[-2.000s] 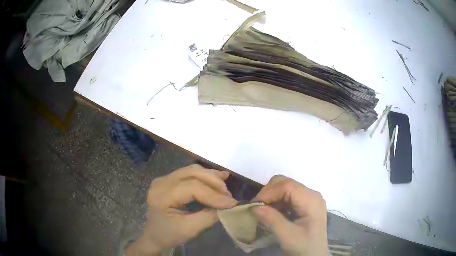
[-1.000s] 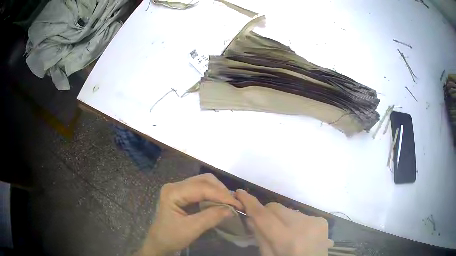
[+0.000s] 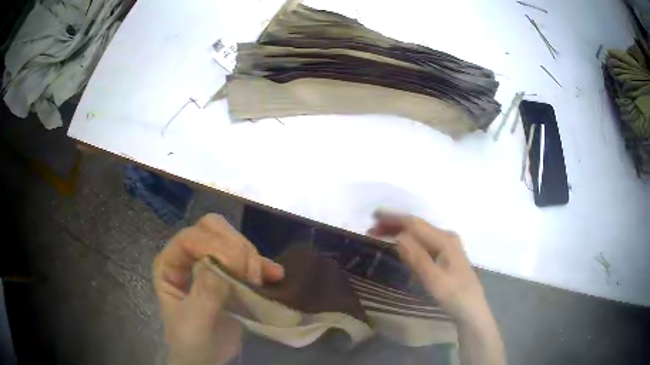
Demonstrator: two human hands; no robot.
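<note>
My left hand [image 3: 207, 285] grips one end of a two-layer cloth piece [image 3: 317, 285], dark brown on one face and khaki on the other. The piece hangs open in a wavy fold to the right, below the table edge. My right hand [image 3: 445, 274] is off the piece, raised at the table edge, its fingertips blurred. A small pale spot shows at those fingertips; I cannot tell if it is held. The lap pile of pieces [image 3: 403, 303] shows striped edges between the hands. The fanned stack of band pieces [image 3: 349, 82] lies on the table.
The white table [image 3: 299, 160] bears a ticket [image 3: 224, 53] at the stack's left end, a black smartphone [image 3: 552, 160] with slivers on it, and scattered trimmings [image 3: 542, 36]. An olive-khaki bundle [image 3: 634, 82] is at the right edge. A pale garment pile [image 3: 64, 53] is at the upper left.
My hands were together on a small khaki fold; now my right hand has let go and moved right and up. The piece shows its brown face. The table view has shifted up and left.
</note>
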